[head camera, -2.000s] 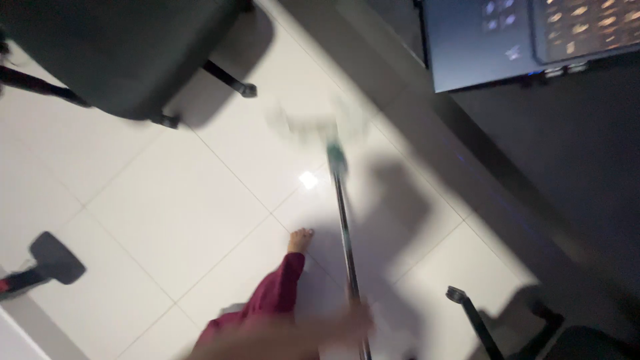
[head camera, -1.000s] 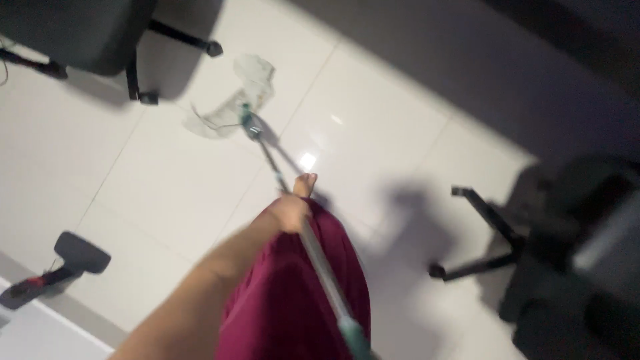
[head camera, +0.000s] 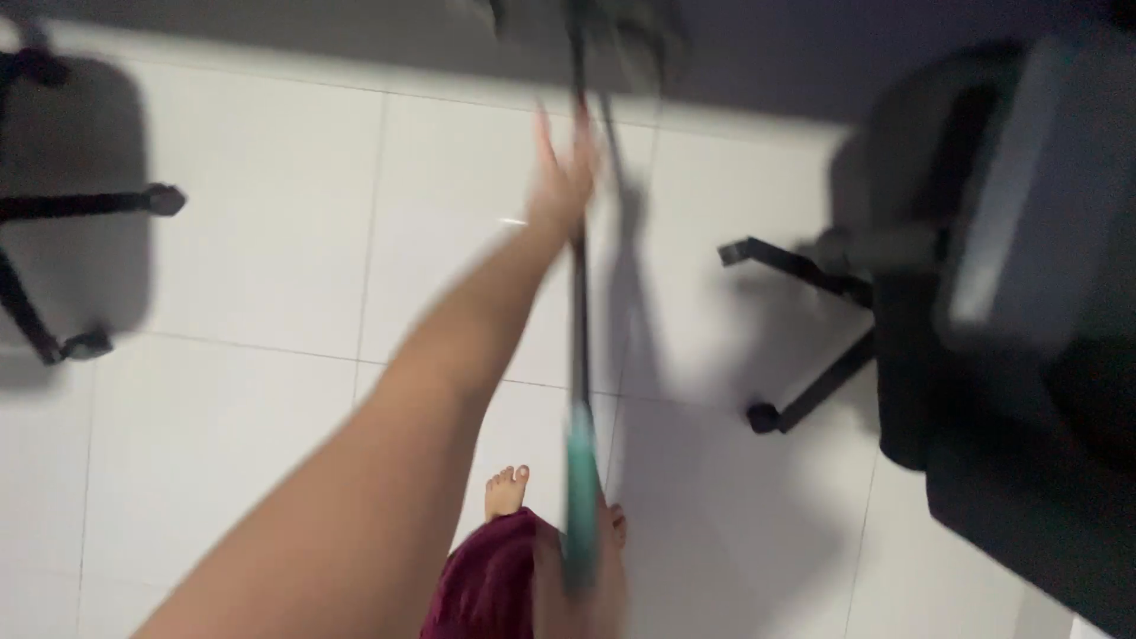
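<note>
A mop with a dark metal pole (head camera: 579, 328) and a green grip (head camera: 581, 497) runs nearly straight up the view. My left hand (head camera: 564, 177), at the end of my outstretched arm, lies against the upper pole. Its fingers look spread, but blur hides whether any of them close round it. Low in the view, my right hand (head camera: 581, 581) is wrapped about the green grip, also blurred. The mop head (head camera: 635, 35) is dim and smeared in the dark area at the top.
Pale floor tiles (head camera: 257, 266) lie under a dark band along the top. Black wheeled chair legs (head camera: 89, 206) reach in at left. Another black chair (head camera: 905, 355) stands at right, its legs spread on the floor. My bare foot (head camera: 506, 491) and maroon trousers (head camera: 488, 577) are below.
The mop head has moved from the pale tiles into the dark area. My left arm now reaches farther out along the pole. The view has swung round considerably.
</note>
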